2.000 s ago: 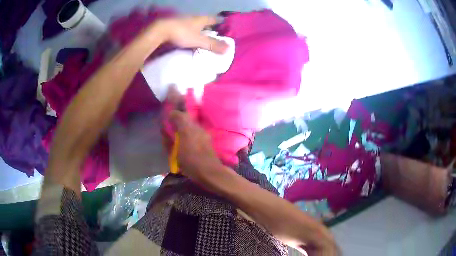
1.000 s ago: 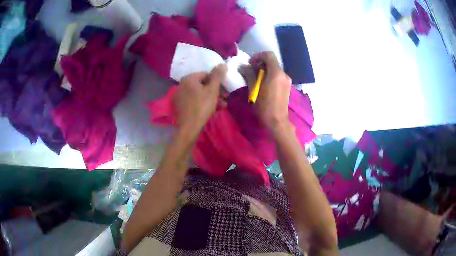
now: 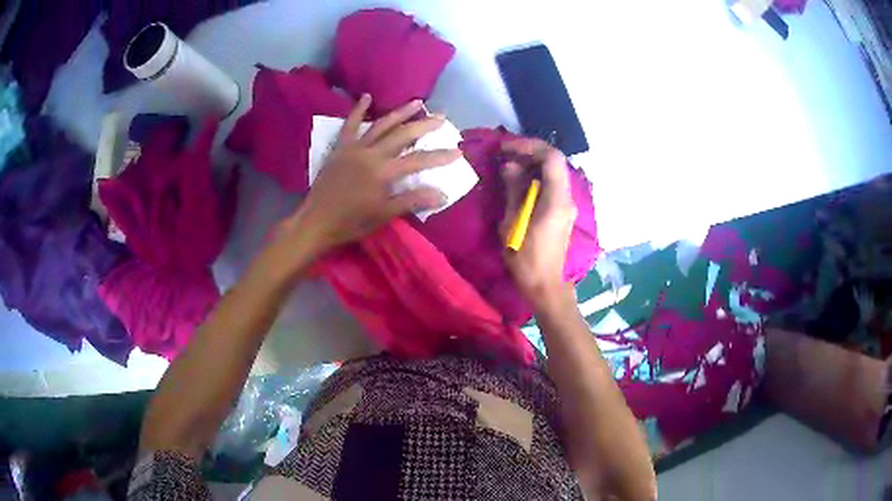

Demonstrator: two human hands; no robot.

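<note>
A white paper label (image 3: 445,178) lies on the magenta cut pieces (image 3: 445,230) in front of me. My left hand (image 3: 377,176) rests on the paper with its fingers spread, pressing it flat. My right hand (image 3: 543,210) is to the right of the paper, over the cloth, and holds a marker pen (image 3: 524,217) with a yellow-orange barrel. The pen's tip is hidden by the fingers. A brighter pink-red part of the cloth (image 3: 421,284) hangs toward my body.
A mobile phone (image 3: 543,96) lies behind my right hand. A white flask (image 3: 186,73) lies at the back left. More magenta pieces (image 3: 166,205) and dark purple pieces (image 3: 54,235) are at the left. Scraps (image 3: 675,342) lie below the table edge at the right.
The flask has come fully into view. My left hand has gone from pinching the paper to spreading flat on it. My right hand has moved off the paper to its right, keeping the pen.
</note>
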